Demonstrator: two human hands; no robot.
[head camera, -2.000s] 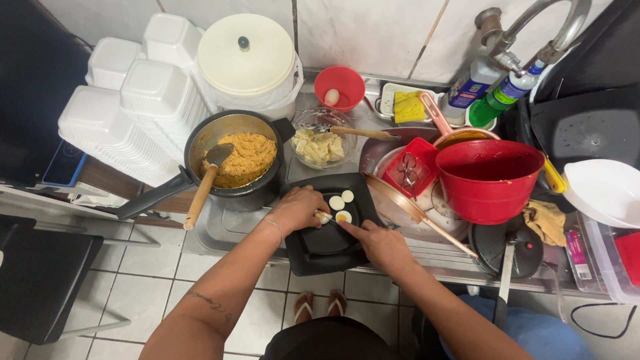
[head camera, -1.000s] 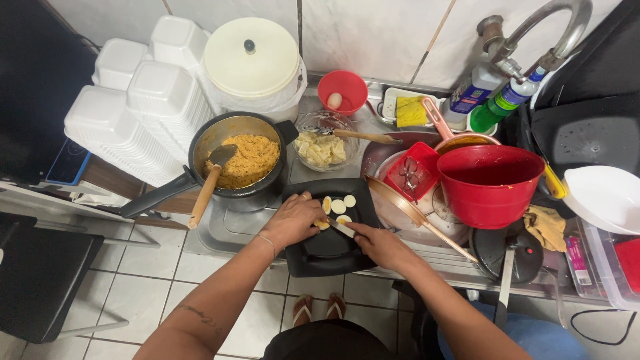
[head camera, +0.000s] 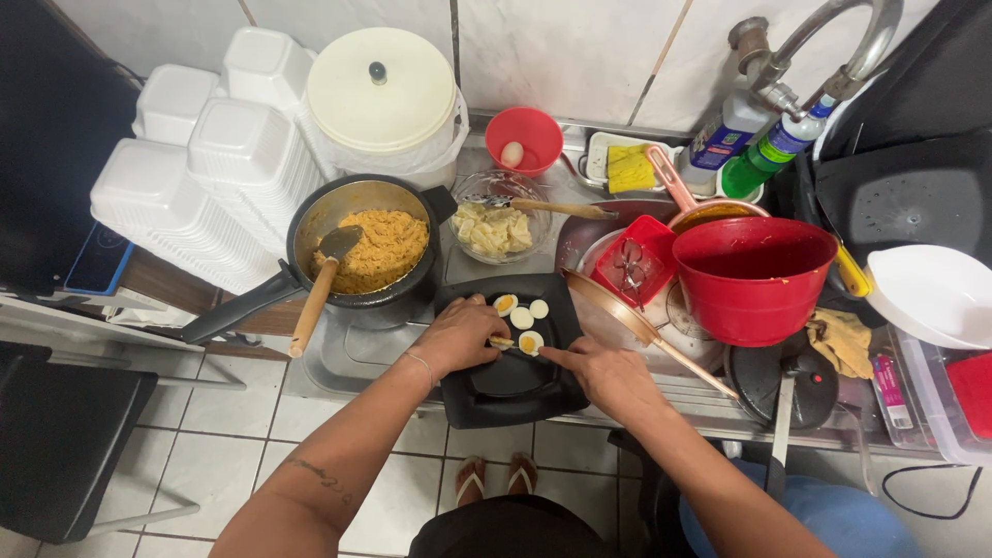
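A square black plate (head camera: 508, 384) lies at the front edge of the sink counter. Several boiled egg slices (head camera: 521, 318) rest on it, some showing yolk. My left hand (head camera: 465, 333) reaches over the plate's left side, its fingertips closed on a piece of egg (head camera: 502, 342). From the right comes my right hand (head camera: 612, 380), index finger stretched to the edge of a yolk slice (head camera: 531, 343) and the other fingers curled. Its knife, visible a second ago, is hidden in this view.
Left of the plate stands a pot (head camera: 372, 291) of orange shredded food with a wooden-handled spatula (head camera: 314, 306). Behind are a glass bowl (head camera: 504, 252) of pale chunks and a red bowl (head camera: 542, 136) with an egg. A red tub (head camera: 752, 287) and pans crowd the sink; foam boxes (head camera: 232, 147) are stacked left.
The light knife blade seen between my hands a second ago no longer shows. Another yolk slice lies near my right fingertip, and the egg slices on the plate are spread differently.
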